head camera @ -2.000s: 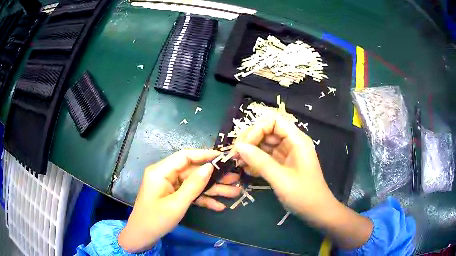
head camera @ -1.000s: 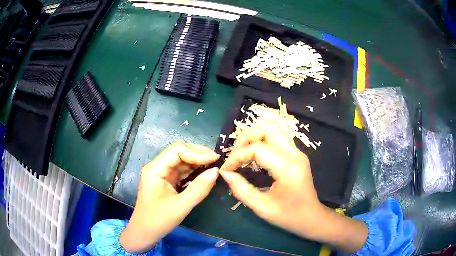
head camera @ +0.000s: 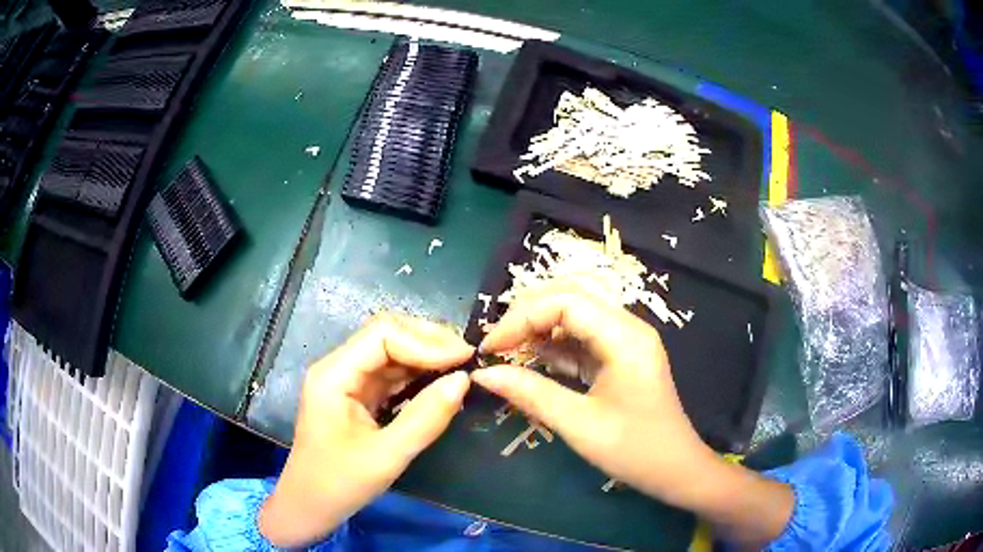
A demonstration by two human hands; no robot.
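Note:
My left hand is bent around a small black housing, seen dark between thumb and fingers above the bench's near edge. My right hand meets it, thumb and forefinger pinched at the housing's right end. Anything small between the right fingertips is hidden. Pale strips are heaped in the near black tray, just behind my right hand. A few pale strips show below the hands.
The far tray holds another pale heap. Rows of black housings and a smaller stack lie left, beside a long compartment tray. Plastic bags lie right. A white crate is below the bench.
My right hand has come from the near heap to the left, and its fingertips now meet the left hand's at the housing. The pale strips seen earlier between the fingers are no longer visible there.

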